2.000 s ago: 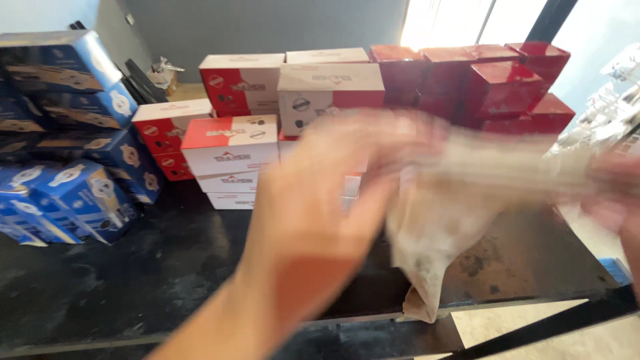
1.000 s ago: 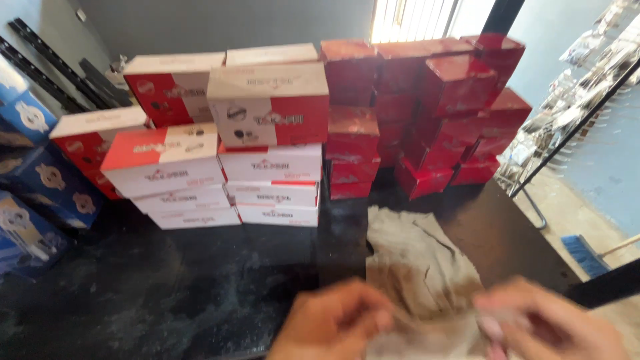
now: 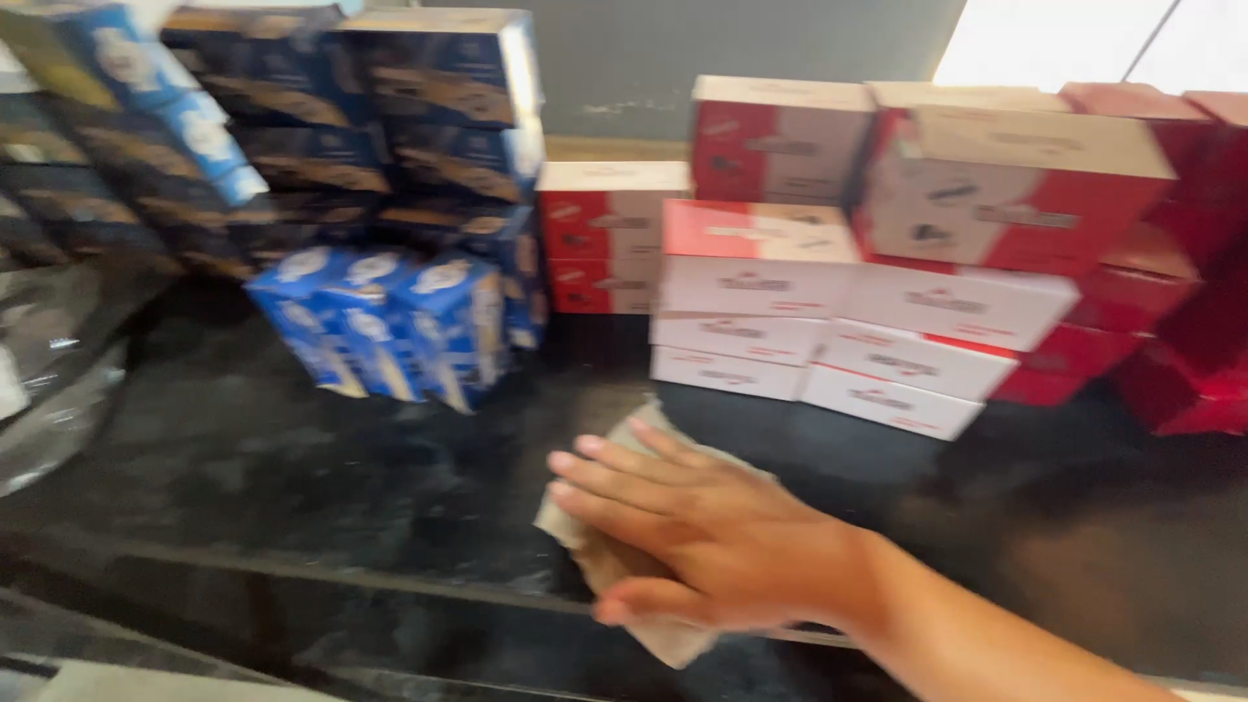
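My right hand lies flat on a beige cloth, pressing it against the black tabletop near the front edge. Its fingers point left and cover much of the cloth; the cloth's edges show around them. My left hand is out of the picture. Behind the hand stand stacked white-and-red cartons. To the left of them are several small blue boxes standing in a row.
Taller stacks of dark blue boxes fill the back left. Crumpled clear plastic lies at the far left. Dark red boxes stand at the right, and a grey wall rises behind.
Both hands were at the cloth one second ago; now only my right hand is on it, spread flat on the tabletop. The view has swung left, showing more blue boxes.
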